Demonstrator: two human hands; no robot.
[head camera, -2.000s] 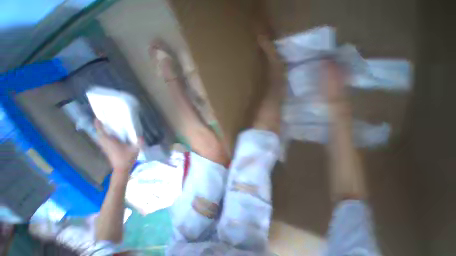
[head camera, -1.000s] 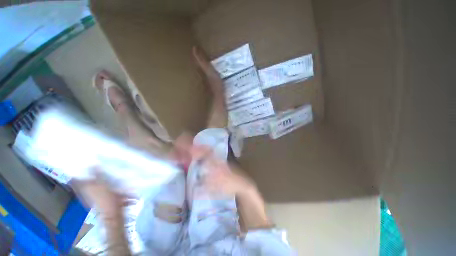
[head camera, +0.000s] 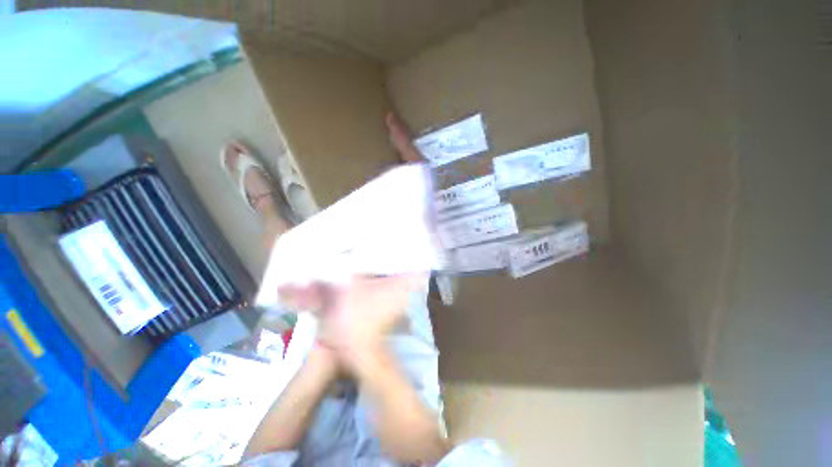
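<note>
A white box or stack of boxes (head camera: 360, 233), blurred and overexposed, is held over my lap near the carton's left edge. My left hand (head camera: 306, 296) and my right hand (head camera: 369, 315) are close together at its lower side, both gripping it; the fingers are blurred. The large brown carton (head camera: 566, 337) stands open to the right. Inside it lie several white retail boxes (head camera: 543, 164), some in a column on the left, others to their right. The held box hides part of the carton's left edge.
A white box (head camera: 114, 278) lies on the dark roller outlet (head camera: 196, 246) of the blue machine (head camera: 55, 383). Loose white packs (head camera: 214, 401) lie at lower left. A sandaled foot (head camera: 246, 178) is left of the carton; a bare foot or leg (head camera: 401, 137) shows inside its left side.
The white box has moved right from over the machine side to over my lap. My right hand has joined my left on it. The view has shifted, showing more of the rollers.
</note>
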